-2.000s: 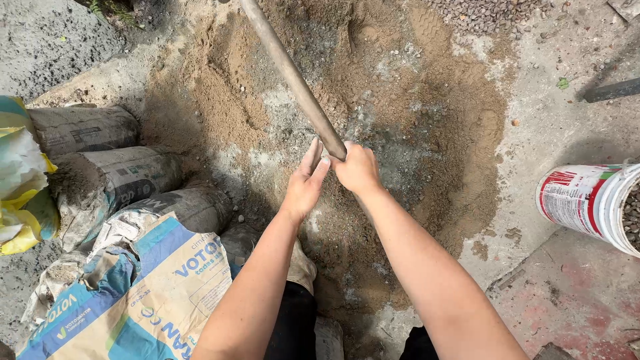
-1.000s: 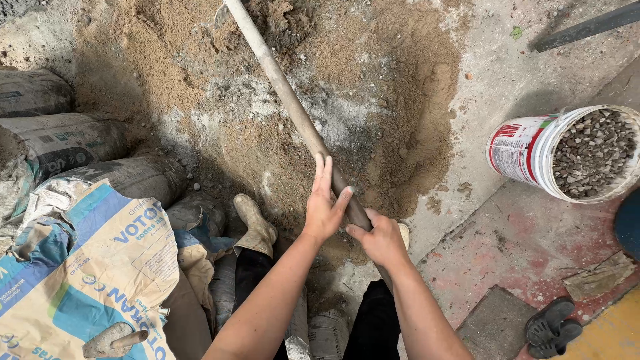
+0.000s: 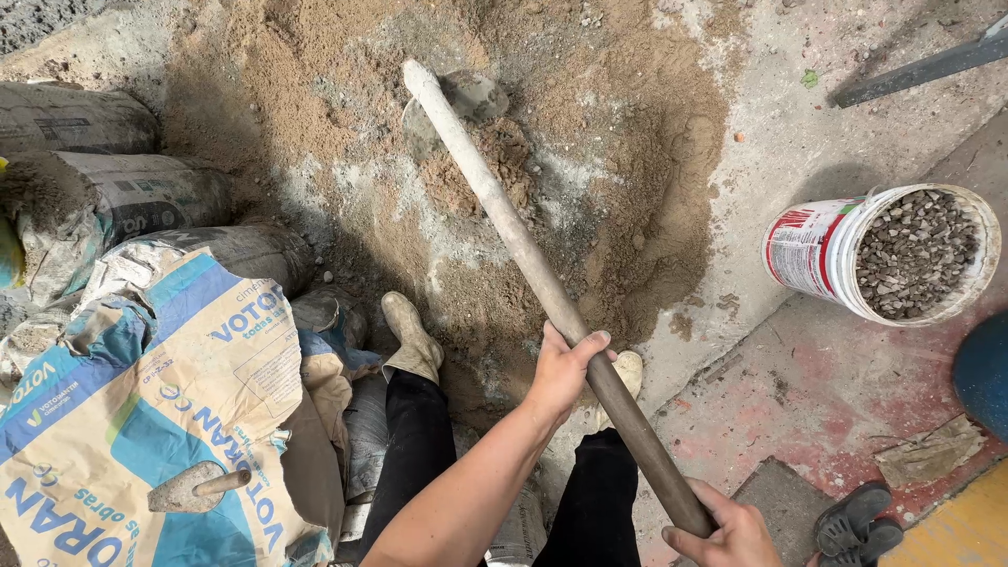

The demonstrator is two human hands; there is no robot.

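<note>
A long-handled tool with a wooden handle (image 3: pixel 528 244) runs from the pile down to the lower right. Its metal blade (image 3: pixel 471 98), seemingly a shovel's or hoe's, lies partly under a clump of damp mix. My left hand (image 3: pixel 561 370) grips the handle around its middle, thumb on top. Lower down, near the handle's end, my right hand (image 3: pixel 728 528) is closed around it. Beneath the blade spreads a pile of sand (image 3: pixel 654 181) mingled with grey powder, probably cement.
Filled sacks (image 3: pixel 157 193) and a torn paper cement bag (image 3: pixel 213 354) with a trowel (image 3: pixel 197 487) on it lie at left. A bucket of gravel (image 3: pixel 913 252) stands at right, near a metal bar (image 3: pixel 929 67), blue container (image 3: pixel 984 378) and sandals (image 3: pixel 854 528). My boots (image 3: pixel 413 335) stand at the pile's edge.
My hands have moved apart along the handle, the right one now at its lower end. The blade and the clump of mix have come into view. The view has shifted toward the bucket since the first frame.
</note>
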